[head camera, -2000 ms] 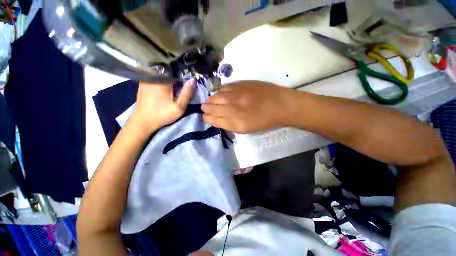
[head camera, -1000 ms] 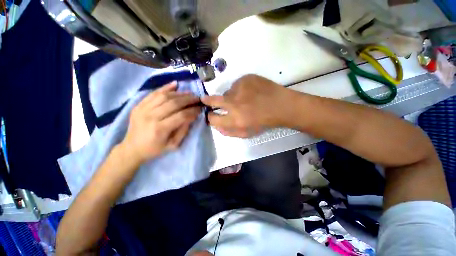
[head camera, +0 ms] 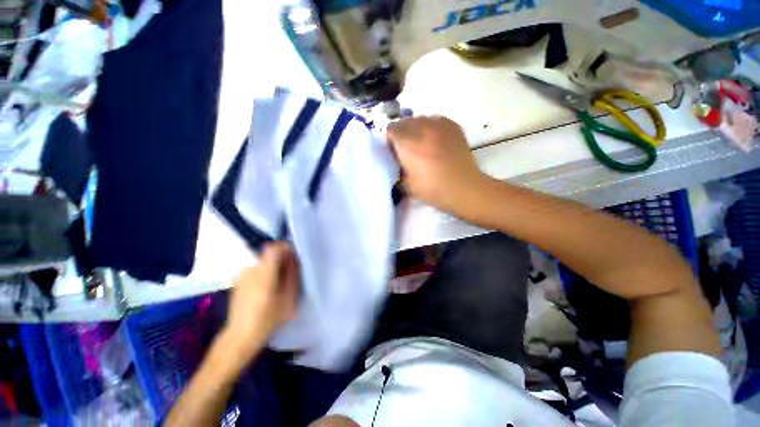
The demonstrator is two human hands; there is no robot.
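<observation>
A garment panel (head camera: 342, 225) shows its pale grey-white side with dark navy strips across its upper part. It hangs over the table's front edge, left of and below the needle area. My left hand (head camera: 271, 288) is blurred and grips the panel's lower left part. My right hand (head camera: 433, 158) holds the panel's upper right edge just below the sewing machine head (head camera: 517, 33). The fingertips of my right hand are partly hidden at the cloth. The needle area is small and blurred.
Scissors (head camera: 617, 133) with green and yellow handles lie right of the machine. A long navy cut piece (head camera: 154, 150) lies at left. A ruler-marked edge (head camera: 583, 171) runs along the table front. Blue baskets (head camera: 171, 342) stand below. A red-and-white item (head camera: 733, 104) lies at far right.
The view has shifted left. My left hand has moved down and away from the needle area, drawing the panel's left part with it. My right hand has moved up slightly along the panel's edge.
</observation>
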